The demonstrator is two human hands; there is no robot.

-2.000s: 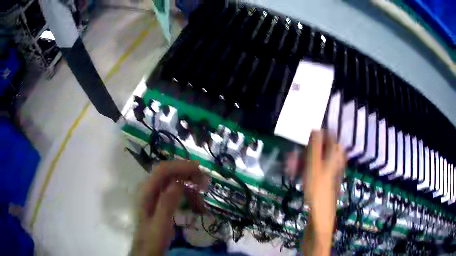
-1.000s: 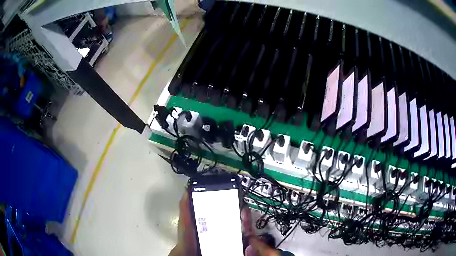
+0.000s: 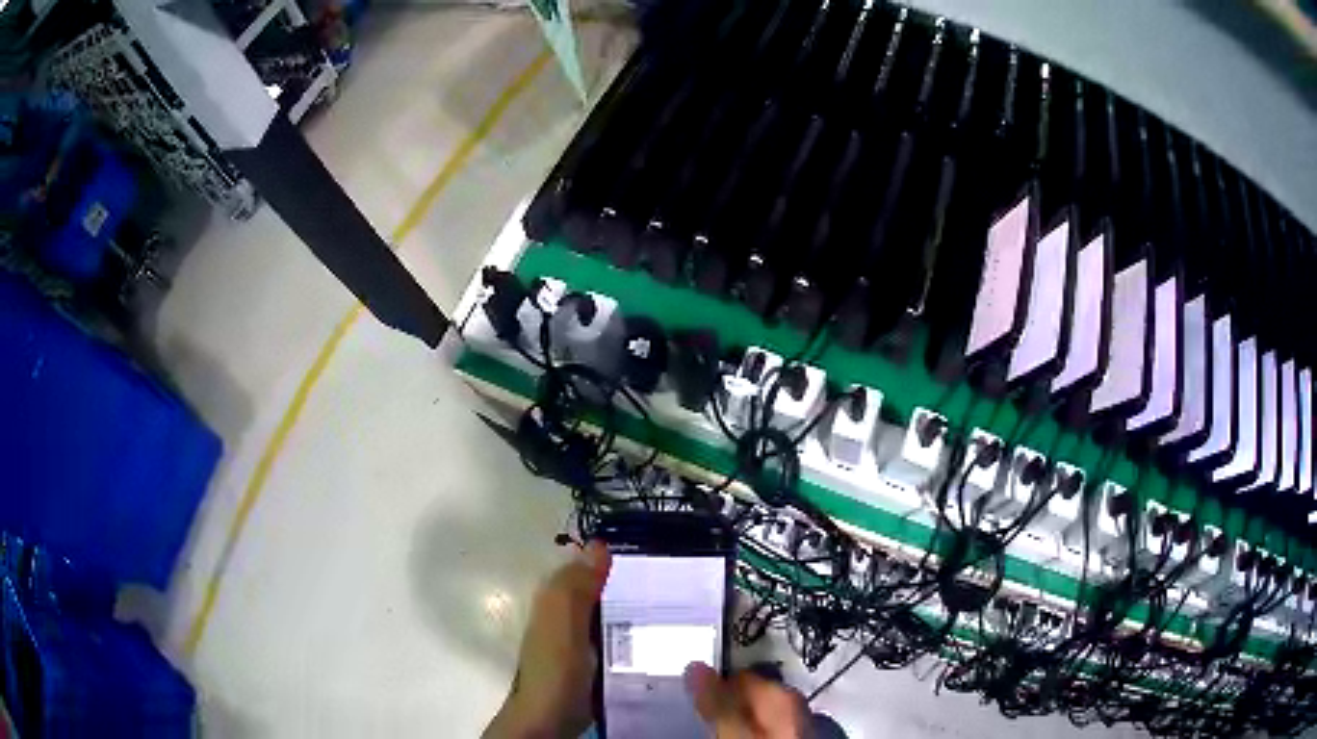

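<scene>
A black smartphone [image 3: 663,614] with a lit screen is upright at the bottom centre; the screen shows a grey page with a white box on it. My left hand [image 3: 556,643] holds it along its left edge. My right hand [image 3: 751,705] is at its lower right, with a fingertip over the screen; its lower part is cut off by the picture's edge. Behind, smartphones stand on edge in a long row, dark at the left [image 3: 780,188] and with lit phone screens [image 3: 1125,335] at the right.
White chargers [image 3: 855,422] and looped black cables [image 3: 763,459] line the green rack shelf [image 3: 650,289]. A black-banded rack leg [image 3: 332,231] stands at the left. Blue crates [image 3: 94,448] stand at the left edge. The pale floor has a yellow line [image 3: 311,378].
The phone pulled from the row is now held low in front of me. My right fingertip has moved onto its screen, and the screen has turned from white to grey with a white box.
</scene>
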